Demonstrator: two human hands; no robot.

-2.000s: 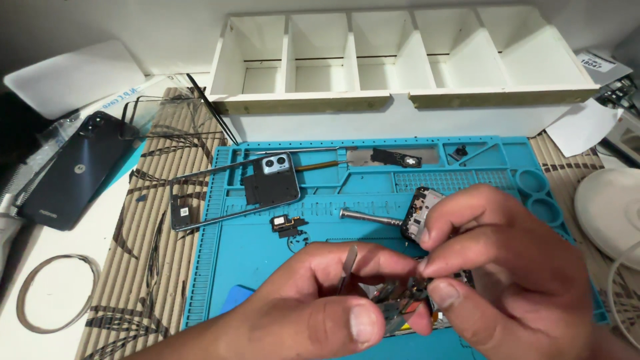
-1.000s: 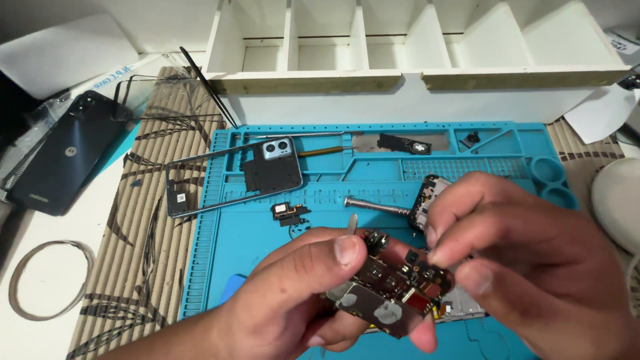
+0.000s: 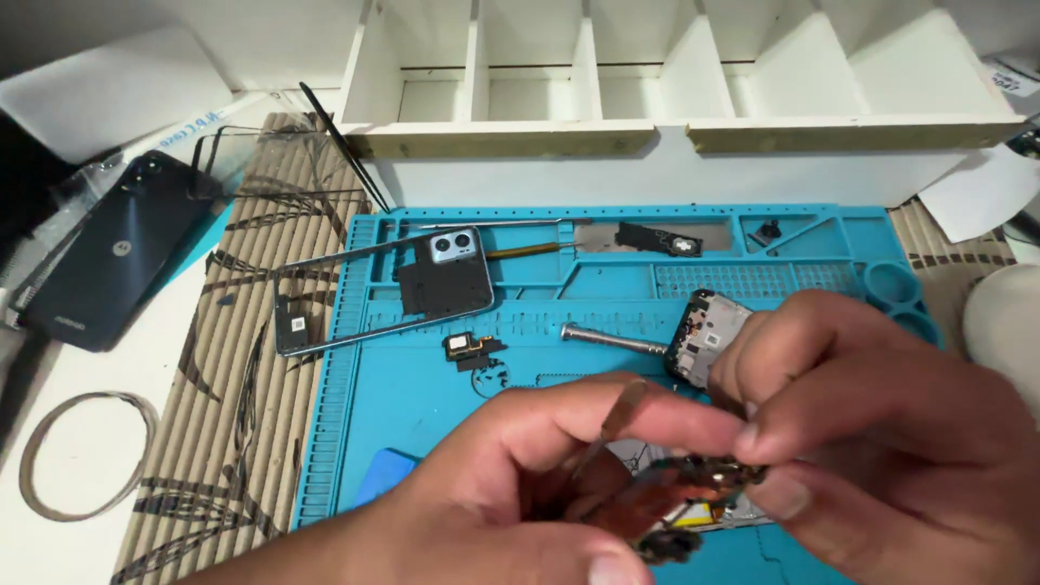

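Note:
A phone's circuit board (image 3: pixel 658 504), blurred and seen at a slant, is held in my left hand (image 3: pixel 528 471). A thin metal blade-like tool (image 3: pixel 621 414) also sticks up from between the fingers of that hand. The thumb and index finger of my right hand (image 3: pixel 861 431) pinch the board's right end. Below the hands lies an opened phone body (image 3: pixel 743 512), mostly hidden. Behind my right fingers sit a phone part with a grey plate (image 3: pixel 707 337) and a metal-handled screwdriver (image 3: pixel 613 337). A small speaker module (image 3: pixel 467 345) rests on the blue silicone repair mat (image 3: pixel 406 406).
A phone frame with a camera cover (image 3: pixel 447 276) and a brown-handled tool (image 3: pixel 528 250) lie on the mat's upper part. At left are a dark Motorola phone (image 3: pixel 122 252) and a coiled ring (image 3: pixel 28 463). A white compartment rack (image 3: pixel 520 134) stands behind; a blue object (image 3: pixel 386 475) is partly under my left arm.
The circuit board has been tilted from showing its broad face to a steep slant. My right fingers have come in onto its end.

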